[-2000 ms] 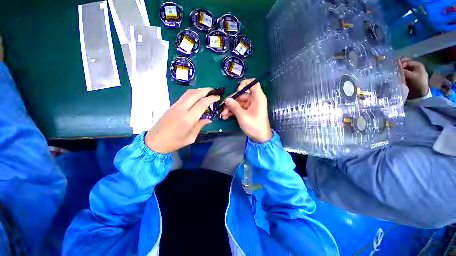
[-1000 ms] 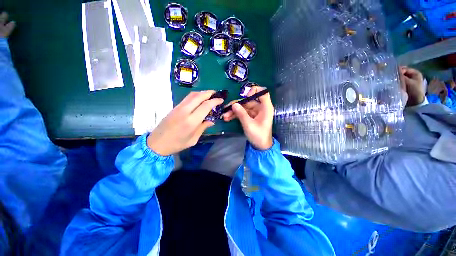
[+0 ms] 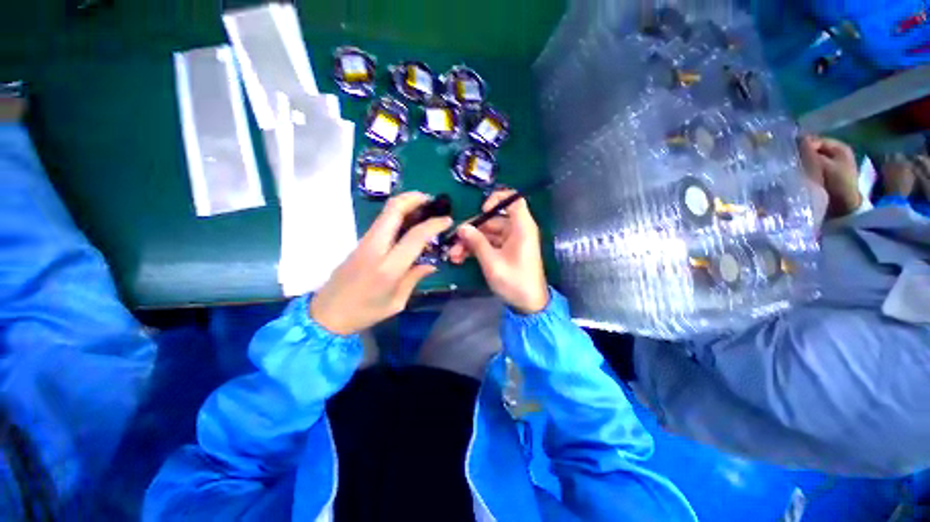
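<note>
My left hand (image 3: 369, 267) holds a round housing (image 3: 432, 251) and a dark disc (image 3: 428, 211) between thumb and fingers, just above the bench's near edge. The disc is tilted up over the housing, and the fingers hide much of both. My right hand (image 3: 506, 255) is shut on a thin black tool (image 3: 492, 212), whose tip is at the housing. Several more round housings (image 3: 386, 122) with white and yellow squares lie grouped on the green bench beyond my hands. One beside my right fingers is mostly hidden.
Long white and greyish strips (image 3: 318, 204) lie left of the housings, some overlapping. A tall stack of clear ribbed trays (image 3: 653, 204) stands at the right, with discs and orange tails in it. A person in a grey smock sits at the right, and a blue sleeve shows at the left.
The whole view has shifted, so the bench things sit lower in the picture. Both hands keep their holds; the dark disc in my left hand looks more raised than before.
</note>
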